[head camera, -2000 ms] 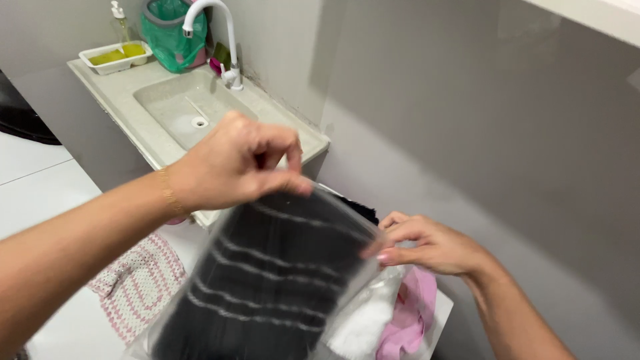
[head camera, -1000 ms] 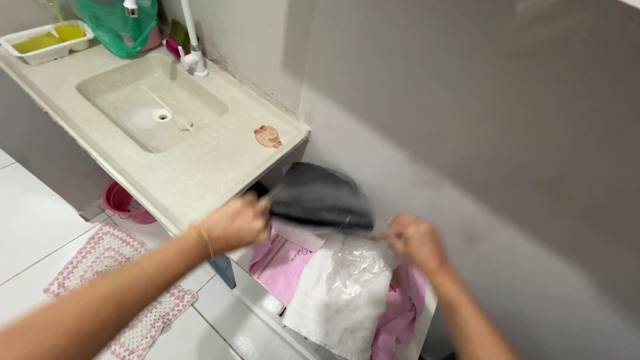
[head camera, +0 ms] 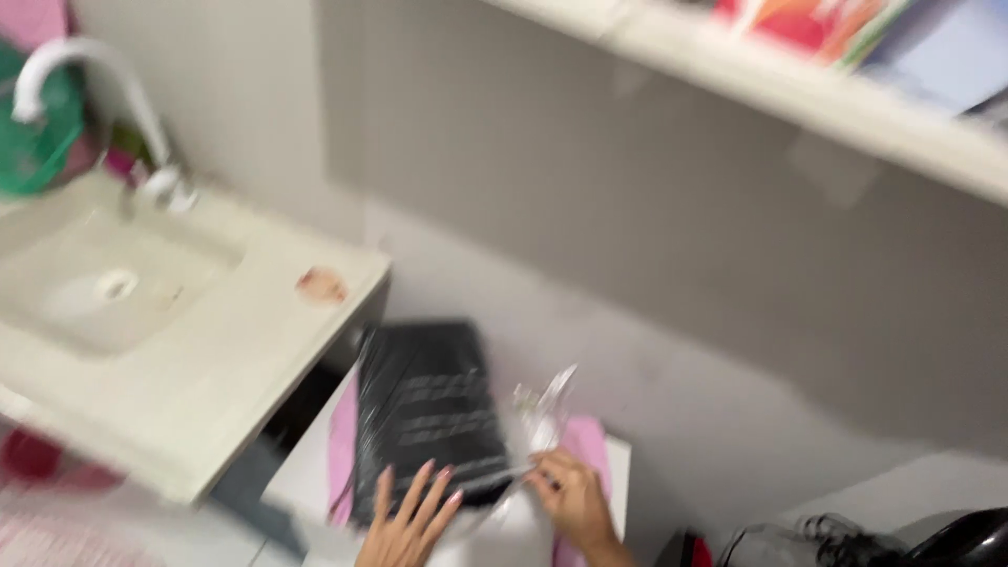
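Note:
A folded black textile in a clear plastic bag [head camera: 429, 394] lies on a small white surface, over pink cloth [head camera: 342, 441]. My left hand [head camera: 409, 512] has its fingers spread at the near edge of the bag, with the fingertips over it. Fingers of my right hand [head camera: 571, 492] pinch the clear plastic at the bag's near right corner. Crumpled clear plastic [head camera: 547, 405] stands up just beyond my right hand, beside more pink cloth [head camera: 587, 441]. Motion blur softens the details.
A stone sink counter [head camera: 197, 386] with a white faucet [head camera: 102, 79] is at left. A shelf [head camera: 709, 79] holding colourful items juts out overhead. At lower right are a glossy black object [head camera: 961, 539] and cables. A red basin [head camera: 31, 455] sits under the counter.
The bagged black textile, held up between both hands two seconds ago, now lies on the pink cloth. My left hand has let go of its edge and spread out. The view has shifted to the right.

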